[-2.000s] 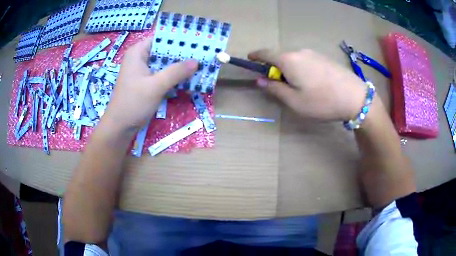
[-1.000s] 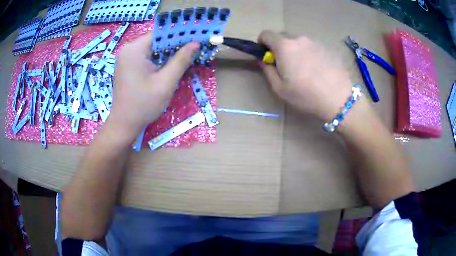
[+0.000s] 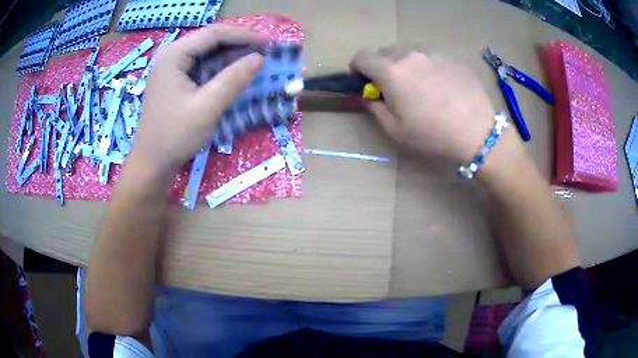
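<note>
My left hand (image 3: pixel 185 105) holds a blue-white PCB panel (image 3: pixel 269 87) with rows of dark components, its thumb on the near face. The panel is blurred and tilted, above the right part of the pink bubble wrap sheet (image 3: pixel 245 189). My right hand (image 3: pixel 430 101) holds black-and-yellow pliers (image 3: pixel 339 84). Their white-capped tips are at the panel's right edge; whether they grip it I cannot tell. Single PCB strips (image 3: pixel 112 119) lie in a loose pile on the sheet, with a few more below the panel.
Uncut panels (image 3: pixel 168 14) lie at the far left. A thin white stick (image 3: pixel 346 154) lies right of the sheet. Blue-handled side cutters (image 3: pixel 512 105) and a pink bubble-wrapped bundle (image 3: pixel 587 119) lie at the right. The cardboard-covered bench (image 3: pixel 280 259) has a curved front edge.
The panel has been turned in my left hand and moved slightly lower; my left fingers now reach over its top. The pliers' tips have dropped a little along with the panel.
</note>
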